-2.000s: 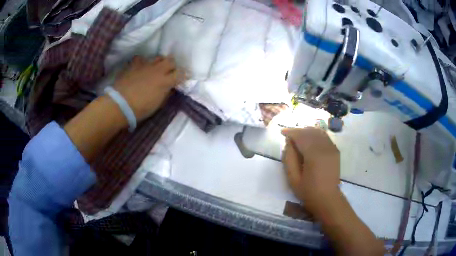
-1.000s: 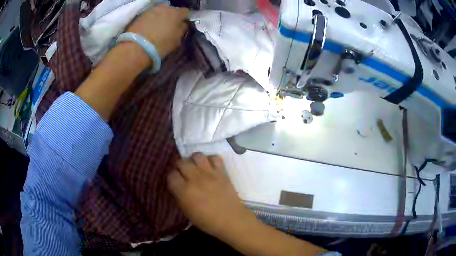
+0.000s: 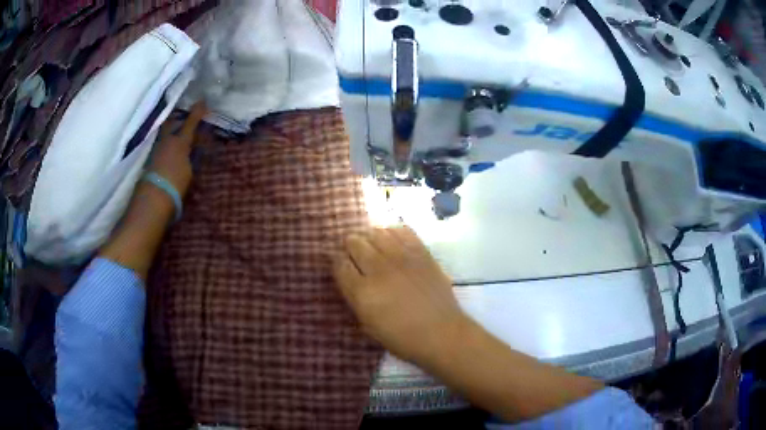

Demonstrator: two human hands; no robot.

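Observation:
The checked shell fabric [image 3: 260,252] lies brown side up, flat, from the sewing machine's foot down over the front table edge. The white quilted lining [image 3: 285,67] lies behind it, and a puffy white part [image 3: 101,151] stands at the left. My left hand [image 3: 175,155] is at the fabric's left edge beside the white part, its fingers partly hidden; its grip cannot be told. My right hand [image 3: 395,285] rests on the fabric's right edge just in front of the presser foot [image 3: 399,178], fingers bent. The needle area is washed out by the lamp.
The white sewing machine head [image 3: 521,101] fills the upper right. A small brown scrap [image 3: 590,196] and a narrow fabric strip [image 3: 645,260] lie on the right of the bed. A measuring tape [image 3: 411,399] runs along the front edge. Piled fabric [image 3: 59,50] is at the upper left.
The fabric now lies checked side up by the foot, where white quilting showed before. My right hand has moved up to the foot. My left hand is lower and further left. The view has shifted right.

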